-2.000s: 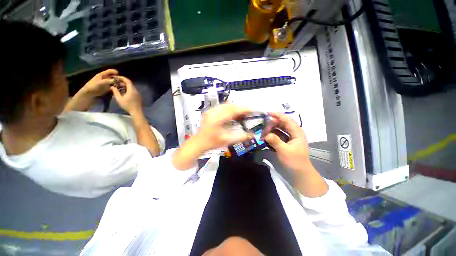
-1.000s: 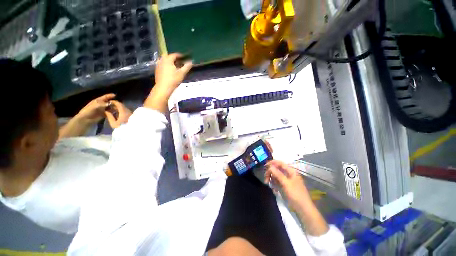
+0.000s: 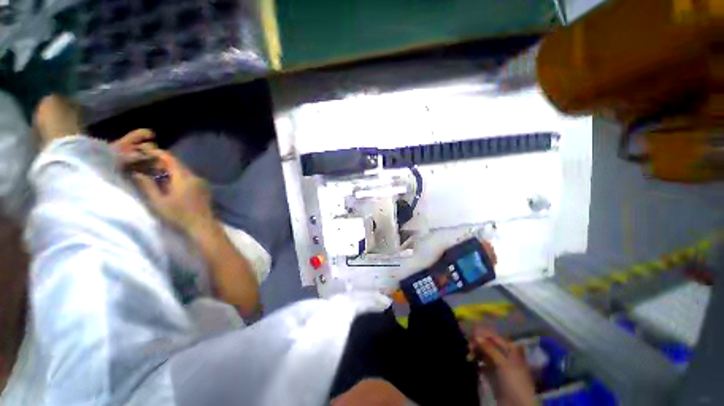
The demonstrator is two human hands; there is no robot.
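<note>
The black handheld controller (image 3: 448, 272) with orange ends and a lit blue screen rests tilted at the front edge of the machine's white bed. A silver-grey fixture (image 3: 385, 222) stands on the bed's left part. My left hand (image 3: 57, 119) is small and blurred at the far left, below the dark-pocket tray (image 3: 159, 40); whether it holds anything cannot be told. My right hand (image 3: 500, 361) is low at the right, below the controller, with fingers bent; its fingertips are blurred and any small thing in them cannot be made out.
A seated coworker's hands (image 3: 171, 186) hold a small dark part beneath my left sleeve. An orange-brown unit (image 3: 627, 63) hangs large at upper right. A black cable chain (image 3: 476, 148) crosses the bed, with a red button (image 3: 317, 261) at its left edge. A green-matted bench (image 3: 413, 28) lies beyond.
My left hand has moved from beside the tray's right corner to the far left. My right hand sits lower. Both hands have left the controller since the earliest frame. The view has shifted and looks closer.
</note>
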